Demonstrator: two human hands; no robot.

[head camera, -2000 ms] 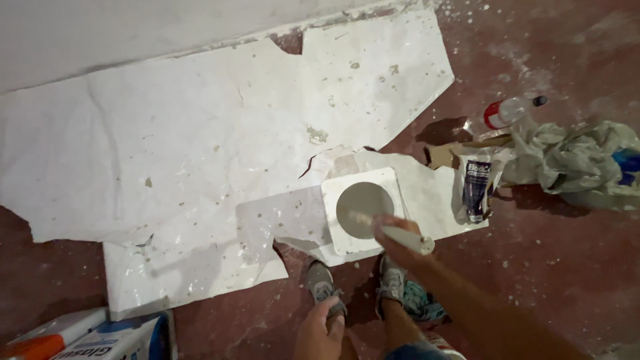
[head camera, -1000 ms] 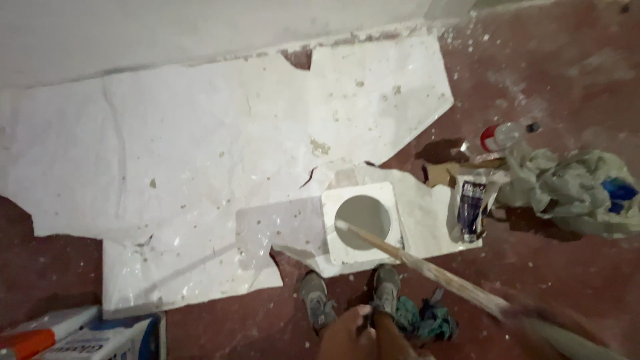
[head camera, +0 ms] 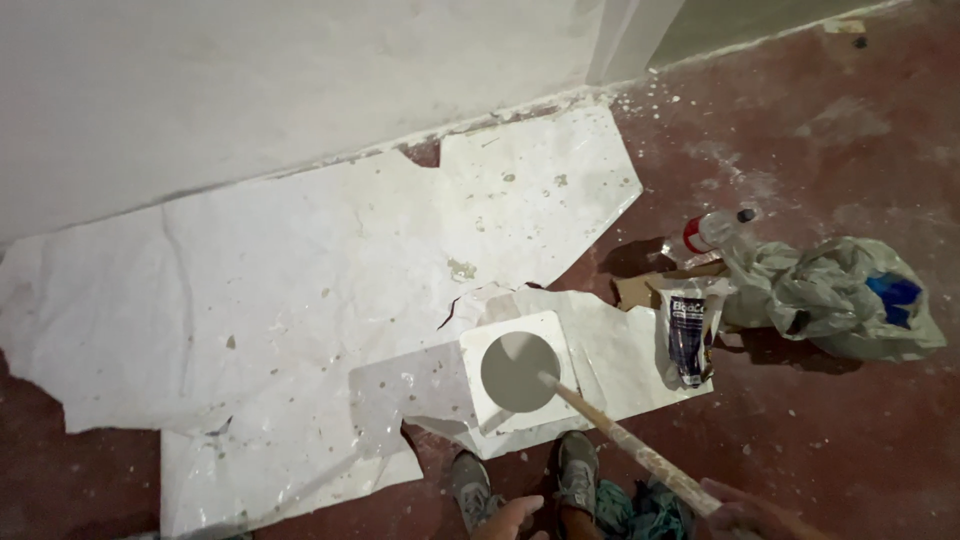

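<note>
My right hand [head camera: 739, 510], at the lower right, is closed around a paint-spattered wooden stick [head camera: 637, 448]. The stick slants up and left, and its tip reaches into the round opening of a square white container [head camera: 514, 428] holding a pale grey liquid or paste. Beneath the container lies white sheeting [head camera: 300, 285] with spatters and torn edges. My left hand [head camera: 517, 519] shows only in part at the bottom edge, over my shoes, with fingers apart and nothing seen in them.
A white wall [head camera: 300, 82] runs along the sheeting. To the right on the red floor are a printed packet [head camera: 688, 337], a clear bottle with a red label [head camera: 709, 231], cardboard [head camera: 636, 292] and a crumpled plastic bag [head camera: 825, 292]. Green cloth [head camera: 645, 506] lies beside my shoes [head camera: 577, 469].
Two seconds ago my right hand was beside the container's opening; now it is farther down and right along the stick. The view has shifted, showing more wall.
</note>
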